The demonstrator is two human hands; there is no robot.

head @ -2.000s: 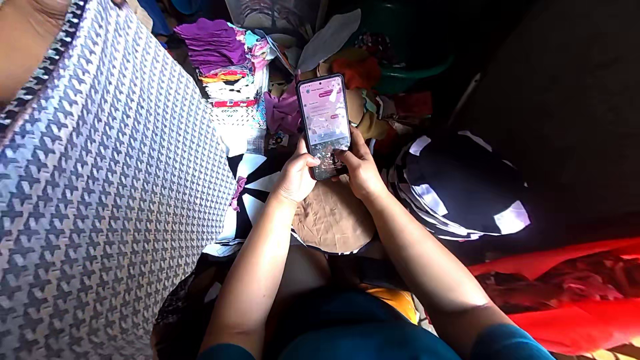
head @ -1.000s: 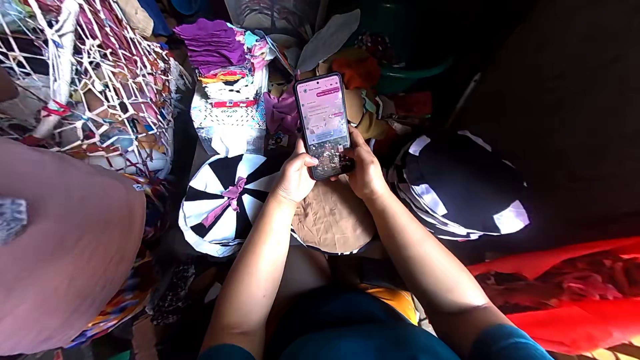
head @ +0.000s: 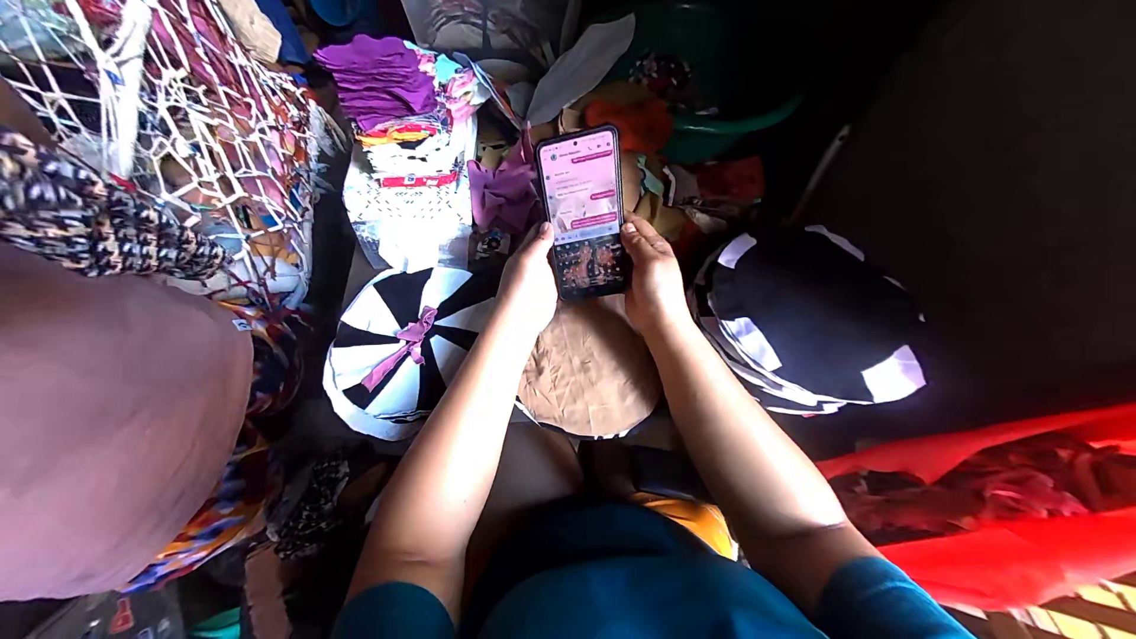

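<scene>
A smartphone (head: 583, 213) is held upright between my two hands, its lit screen showing a message chat above a dark keyboard. My left hand (head: 532, 275) grips its lower left side, and my right hand (head: 654, 271) grips the lower right side. Just below the phone lies a round brown fabric piece (head: 587, 373), partly under my wrists. To its left is a round black-and-white panelled fabric piece (head: 395, 355) with a purple strip (head: 413, 342) across its middle. A stack of round black and white fabric pieces (head: 799, 319) lies right of my right forearm.
Folded purple cloth (head: 377, 84) and other fabric pieces lie beyond the phone, near a green basin (head: 728, 129). A white net (head: 213, 133) of scraps stands at upper left. Another person (head: 106, 426) is close at left. A red bag (head: 994, 550) holds dark cloth at lower right.
The grey-and-white patterned cloth that covered the left side two seconds ago is gone from there, showing the net and the panelled round piece. The person at left has shifted. My hands stay around the phone.
</scene>
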